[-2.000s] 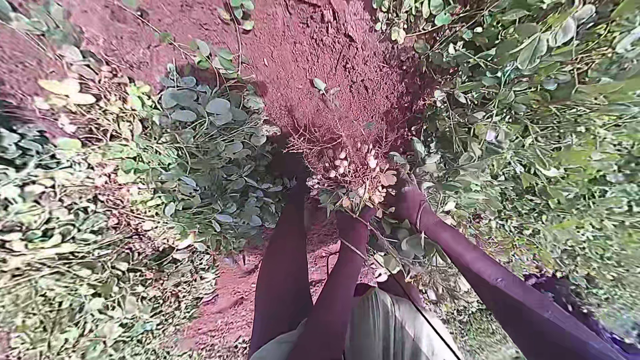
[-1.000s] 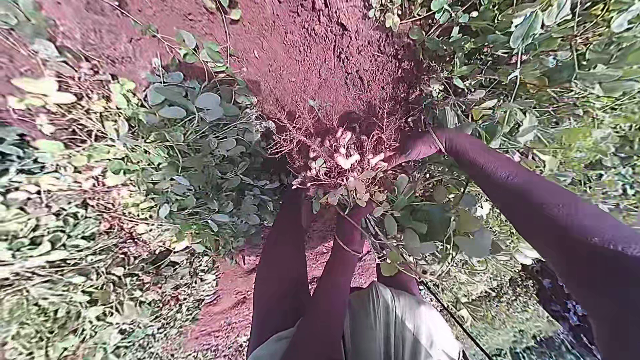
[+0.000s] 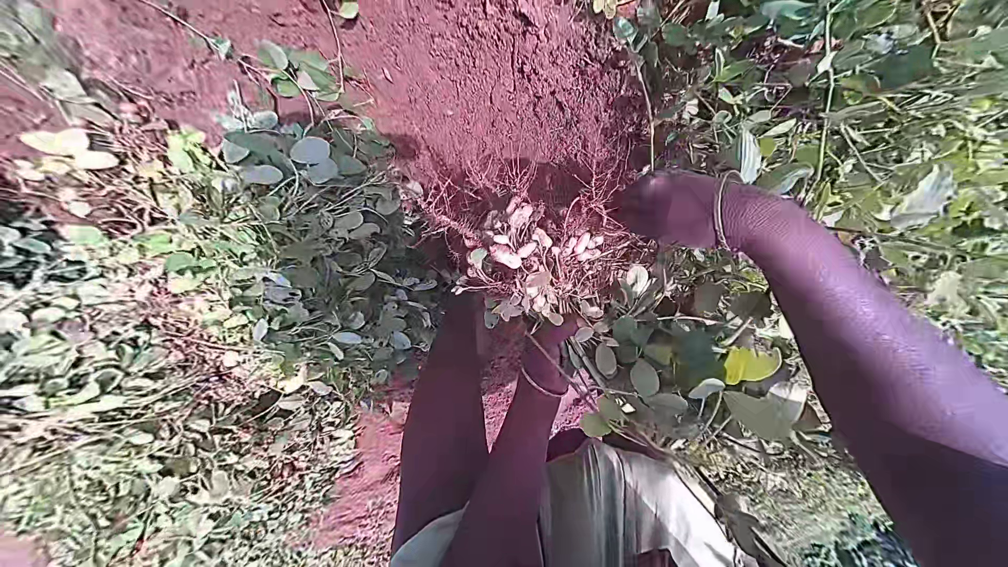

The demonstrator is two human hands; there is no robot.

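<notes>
A bundle of uprooted peanut plants (image 3: 543, 295), with pale pods (image 3: 516, 252) and thin reddish roots (image 3: 504, 181), hangs over the soil in front of my legs. My left hand (image 3: 553, 332) grips its stems from below, partly hidden by leaves, with a band around the wrist. At the right edge of the roots is my right hand (image 3: 673, 209), also with a wristband. Its fingertips are blurred and dark among the roots, so whether they are closed on anything cannot be told.
Reddish bare soil (image 3: 488, 71) lies ahead. Heaped leafy plants (image 3: 315, 252) are on the left, with more green foliage (image 3: 890, 118) on the right. My leg (image 3: 445, 409) stands close to the bundle, beside light-coloured clothing (image 3: 622, 496).
My right hand has moved forward from beside the lower leaves to the outer roots, and its forearm now reaches in from farther right. My left hand has kept its grip on the bundle.
</notes>
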